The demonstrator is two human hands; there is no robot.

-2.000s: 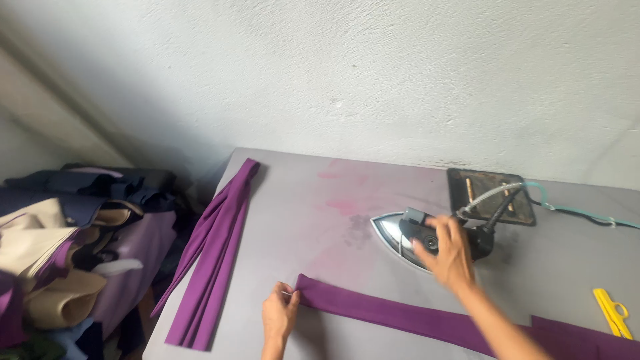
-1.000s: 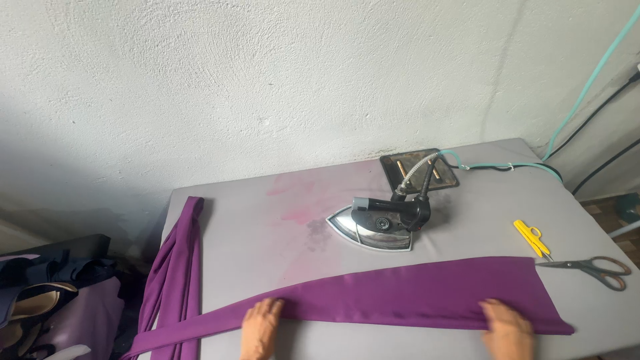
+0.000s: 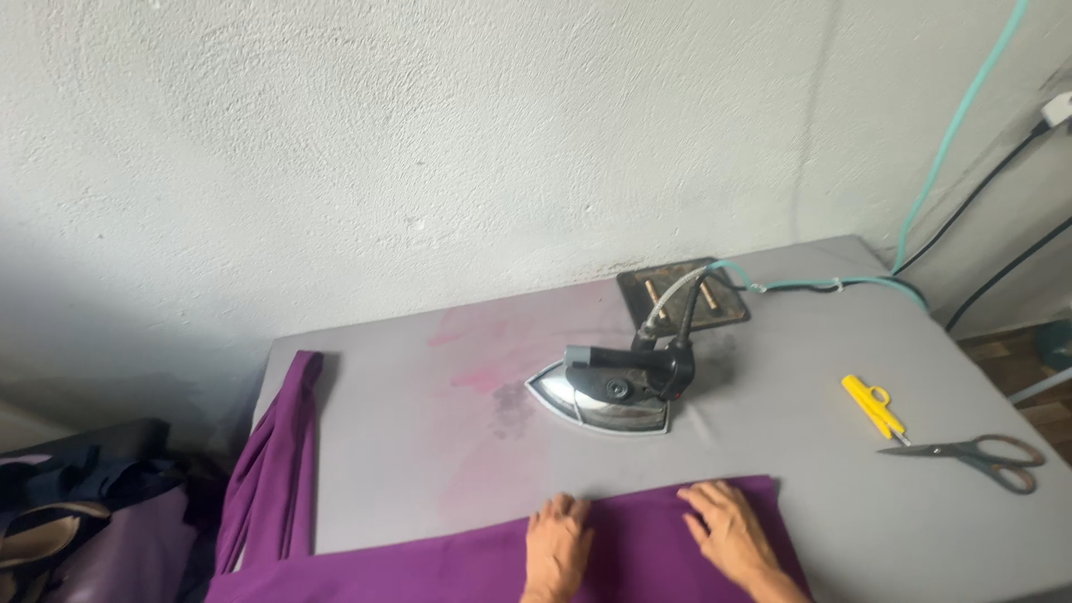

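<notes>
A wide piece of purple fabric (image 3: 435,561) lies across the front of the grey padded ironing table (image 3: 377,435). On its upper edge rests my left hand (image 3: 559,544), fingers bent over the cloth; whether they pinch it cannot be told. My right hand (image 3: 727,529) lies palm down near the fabric's right end, fingers spread. Behind the hands, a steam iron (image 3: 615,389) sits on the table, touched by neither. Folded purple strips (image 3: 280,469) hang over the table's left side, partly meeting the wide piece.
Yellow thread snips (image 3: 873,408) and dark-handled scissors (image 3: 971,454) lie at the right. A black iron rest pad (image 3: 716,310) is by the wall, with a teal hose (image 3: 946,151) and cables running right. A heap of dark and beige fabric (image 3: 92,519) stands at the lower left.
My right hand, on the iron two seconds ago, let it go and is now on the fabric. Since one second ago the fabric's right end has moved left, away from the scissors, and my hands are closer together.
</notes>
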